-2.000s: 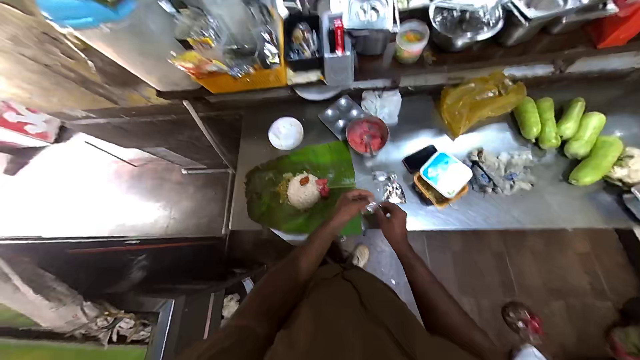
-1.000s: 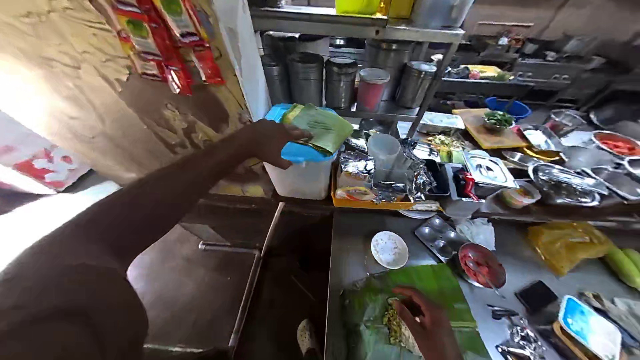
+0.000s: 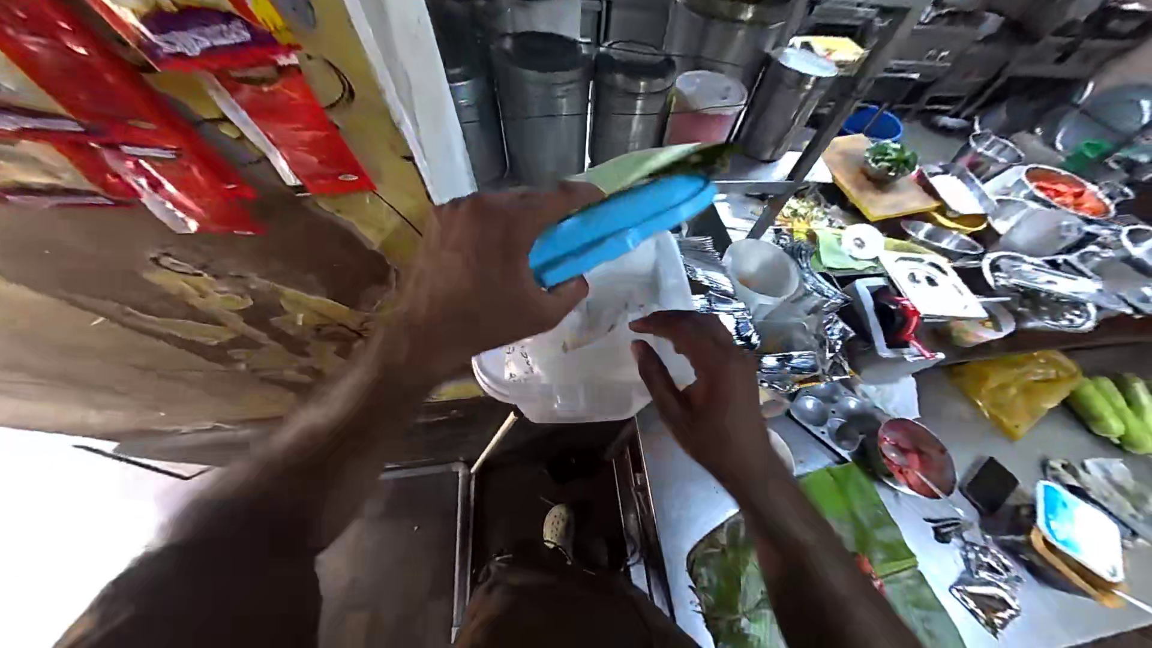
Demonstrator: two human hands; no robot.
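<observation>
My left hand [image 3: 490,270] grips a blue plastic lid [image 3: 621,225], tilted up above a translucent white plastic tub [image 3: 585,387]. A piece of green leaf [image 3: 643,168] lies against the lid's upper side. My right hand [image 3: 706,387] is at the tub's right side, fingers apart, with nothing seen in it. What lies inside the tub is unclear. Below my right forearm, a banana leaf [image 3: 841,504] is spread on the steel counter [image 3: 679,490], partly hidden by the arm; the rice is not visible.
Right of the tub are foil pieces and a clear plastic cup [image 3: 760,270]. Along the counter stand a mould tray [image 3: 832,416], a bowl of red food [image 3: 916,457], a black phone [image 3: 990,486] and a yellow bag [image 3: 1017,387]. Steel canisters [image 3: 543,108] line the shelf behind; red packets [image 3: 297,117] hang at left.
The blue lid, which lay on the tub a second ago, is now raised in my left hand. My right hand has moved from the banana leaf to the tub. The view has shifted left.
</observation>
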